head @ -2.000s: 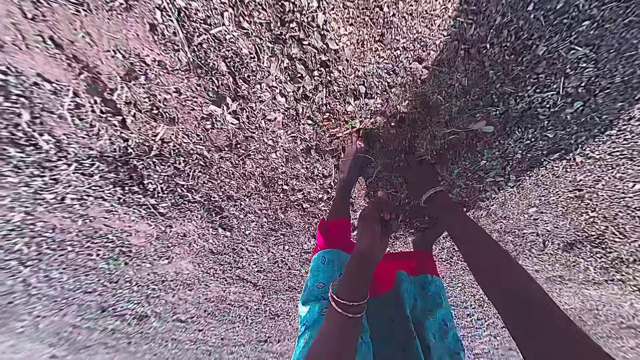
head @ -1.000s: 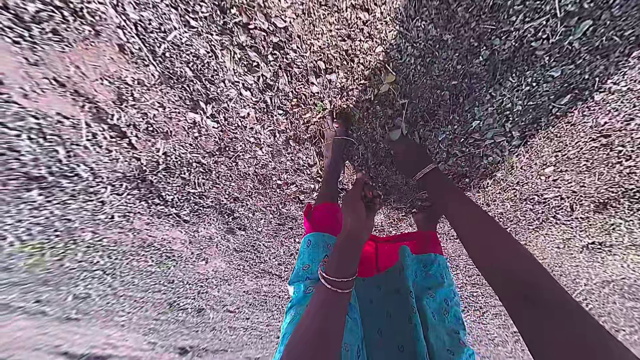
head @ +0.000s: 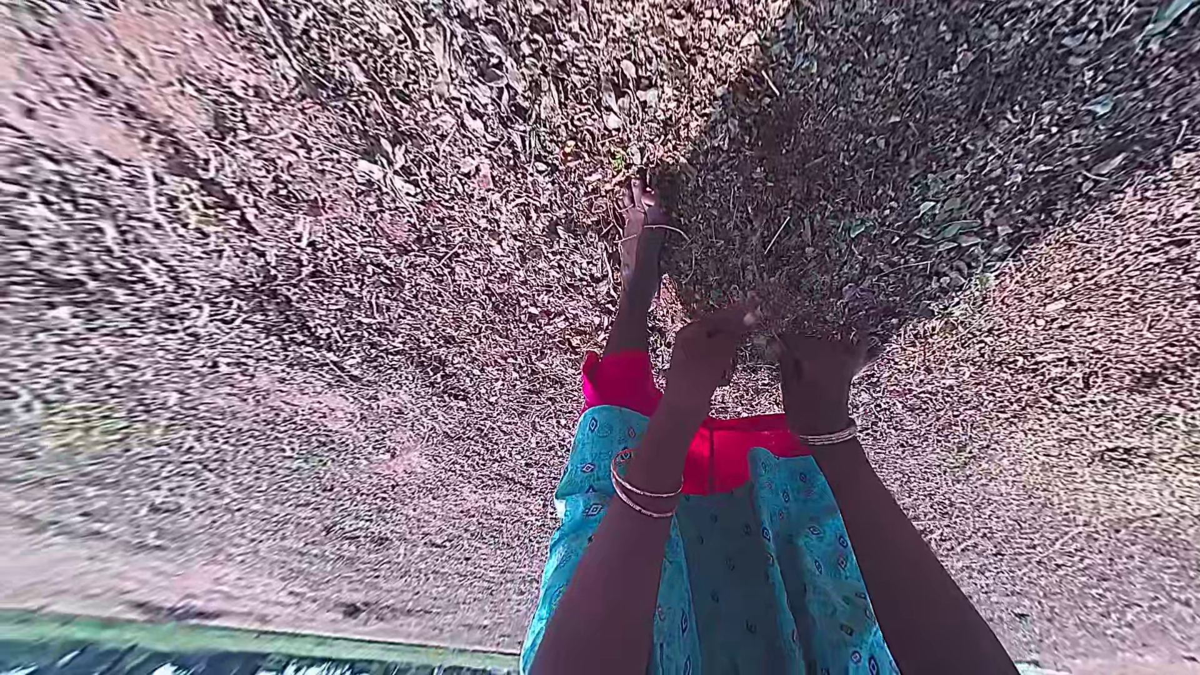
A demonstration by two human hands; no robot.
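My left hand (head: pixel 703 352) is raised over the ground in front of my lap, its fingers curled; what it holds, if anything, is too dark to tell. Close beside it on the right, my right hand (head: pixel 817 375) has its fingers bent downward, near some dark, blurred plant matter (head: pixel 806 305). Bangles circle both wrists. Beneath and ahead of the hands lies a cover of dry leaves and plant litter (head: pixel 525 262), partly in shadow.
My bare foot (head: pixel 642 220) with an anklet rests on the litter ahead. Blue-green patterned cloth (head: pixel 600 469) and red cloth (head: pixel 623 380) cover my legs. A few green leaves (head: pixel 952 225) lie in the shadow. A green strip (head: pixel 234 642) runs along the lower left edge.
My right hand has drawn back from the shaded ground and is now beside my left hand. The view has shifted.
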